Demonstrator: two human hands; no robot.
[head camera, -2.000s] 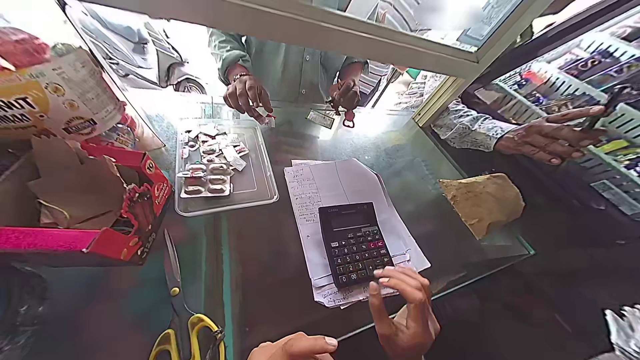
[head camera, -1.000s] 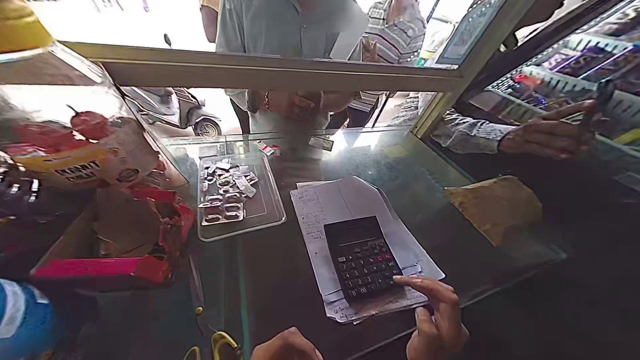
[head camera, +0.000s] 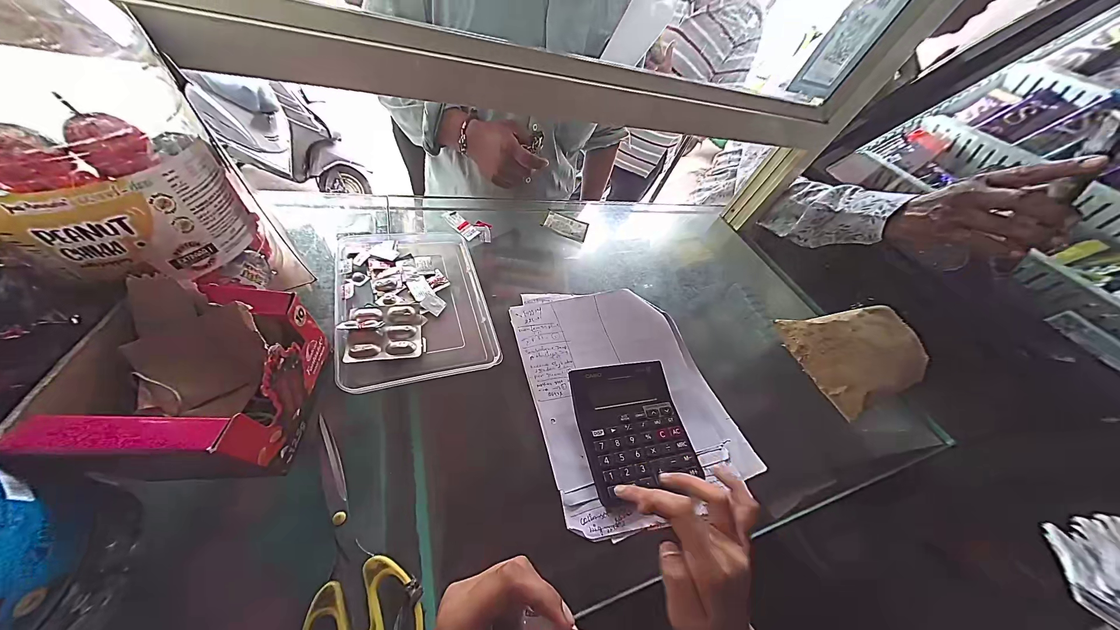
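Note:
A black Casio calculator lies on a stack of handwritten papers on the glass counter. My right hand touches its lower keys with a fingertip, the other fingers spread and nothing held. Near the counter's front edge, my left hand is loosely curled; its fingertips are partly out of view, so whether it holds something cannot be told. Scissors with yellow and black handles lie left of it, blades pointing away. A clear plastic tray holds blister packs and small packets.
An open red box and a labelled plastic jar stand at the left. A brown paper piece lies at the right. Beyond the window frame is a person's hand; another person's hand reaches over plastic baskets at the right.
My right index finger has come down onto the calculator's keys since two seconds ago. The person beyond the window has drawn both hands back from the counter, where a small packet and a note-like paper lie.

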